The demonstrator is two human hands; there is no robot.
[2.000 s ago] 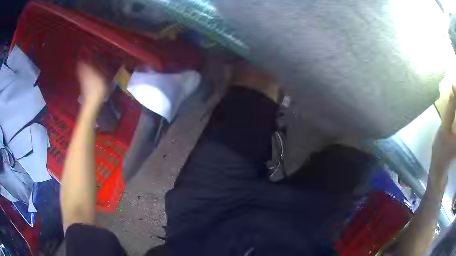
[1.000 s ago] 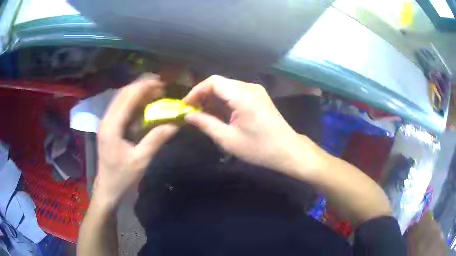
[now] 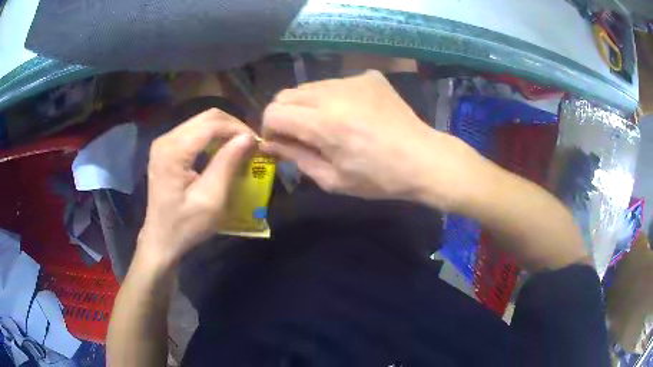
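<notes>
A small yellow printed packet (image 3: 250, 195) with a blue spot hangs upright over my lap. My left hand (image 3: 192, 183) is bare and pinches the packet's upper part between thumb and fingers, covering its left side. My right hand (image 3: 351, 136) is bare, its fingertips closed on the packet's top edge, close against the left fingertips. What the packet holds is hidden. A dark grey garment panel (image 3: 157, 32) lies on the table at the top left and hangs over its edge.
The white table has a green-tinted tape edge (image 3: 401, 32). Orange-yellow handled scissors (image 3: 609, 44) lie at the right corner. A red basket (image 3: 79, 287) with cut pieces is at left. A blue basket (image 3: 465, 215) and a plastic-wrapped board (image 3: 598, 172) are at right.
My right hand came from the table to the packet. The packet now hangs upright, with both hands' fingertips together at its top. The view has shifted, and the grey panel shows farther left.
</notes>
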